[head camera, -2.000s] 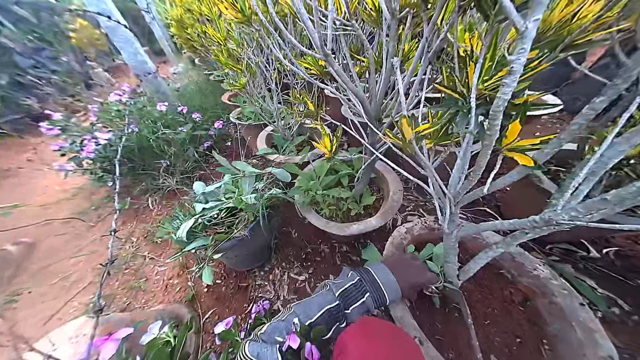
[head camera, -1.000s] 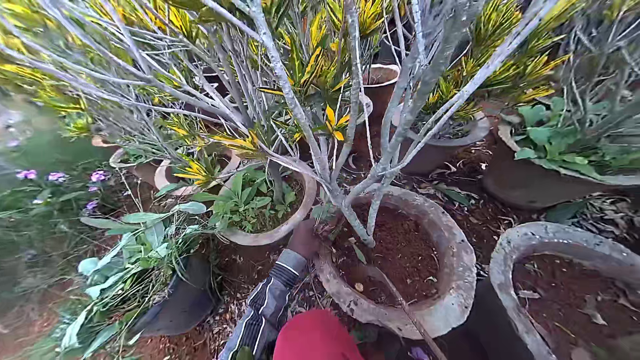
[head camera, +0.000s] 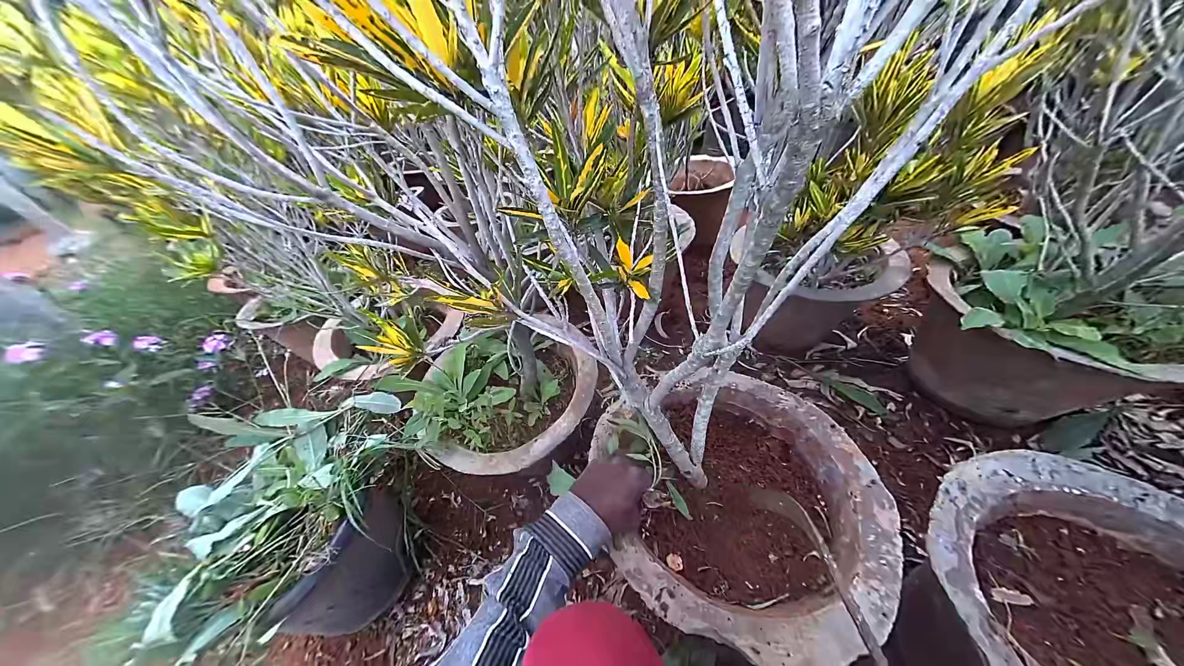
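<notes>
My left hand (head camera: 610, 495), in a grey striped sleeve, is closed around green weeds (head camera: 638, 444) at the left inner rim of a round, weathered pot (head camera: 869, 518). Its fingertips are partly hidden. Beside it, the pale, branching stem (head camera: 680, 449) of a shrub rises from the pot's red soil (head camera: 758, 546). A thin curved blade, apparently a sickle (head camera: 819, 536), reaches over the soil from the bottom right; its handle is out of view. My right hand is not in view. A black container (head camera: 356, 573) heaped with pulled weeds (head camera: 250, 499) lies tilted at left.
A pot with leafy weeds (head camera: 555, 439) stands just behind my left hand. Another soil-filled pot (head camera: 953, 518) is at right, with a leafy pot (head camera: 980, 370) behind it. Pale branches and yellow-green croton leaves (head camera: 634, 268) hang ahead. A red rounded thing (head camera: 592, 638) covers the bottom middle.
The view has swung to the right, bringing more pots in. My left hand stays low by the same shrub stem, and the curved blade shows over the soil.
</notes>
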